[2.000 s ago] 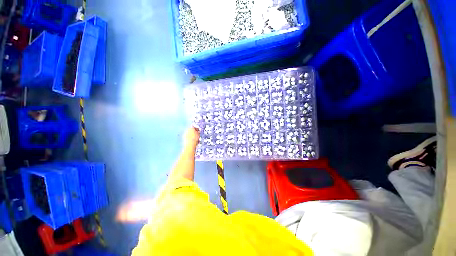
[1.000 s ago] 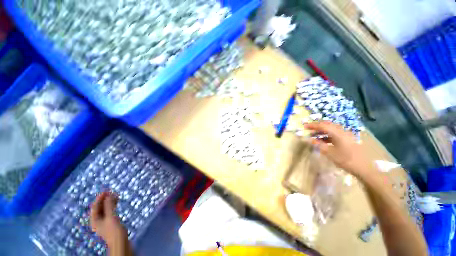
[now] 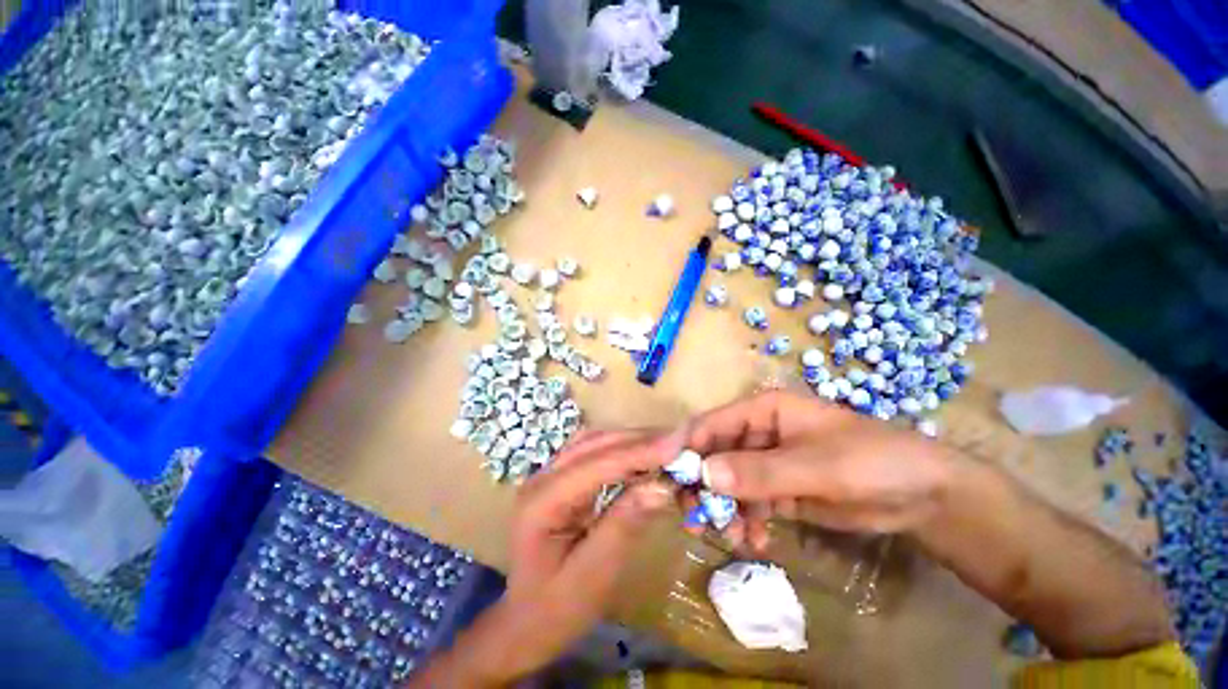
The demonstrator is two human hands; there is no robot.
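My left hand (image 3: pixel 586 505) and my right hand (image 3: pixel 808 471) are together over the clear plastic sheet (image 3: pixel 862 572). A small white piece (image 3: pixel 684 467) is pinched between the fingertips of both hands. Blue-and-white pieces (image 3: pixel 715 510) show under my right fingers. More pale shells seem to be inside my left palm, partly hidden. A heap of blue-and-white pieces (image 3: pixel 875 276) lies beyond my right hand. Pale cup-shaped shells (image 3: pixel 519 411) lie loose beyond my left hand. A white crumpled tissue (image 3: pixel 758 604) is just below my hands.
A blue bin (image 3: pixel 364 202) full of pale shells is at left. The compartment tray (image 3: pixel 337 579) is below the table edge. A blue cutter or marker (image 3: pixel 675 310) lies between the piles. A white squeeze bottle (image 3: pixel 1060 409) and dark-blue parts (image 3: pixel 1192 538) are at right. A red stick (image 3: pixel 815 131) lies far.
My left hand has moved from over the compartment tray to the table. My right hand has come back from the blue-and-white heap, and the hands now meet around small pieces.
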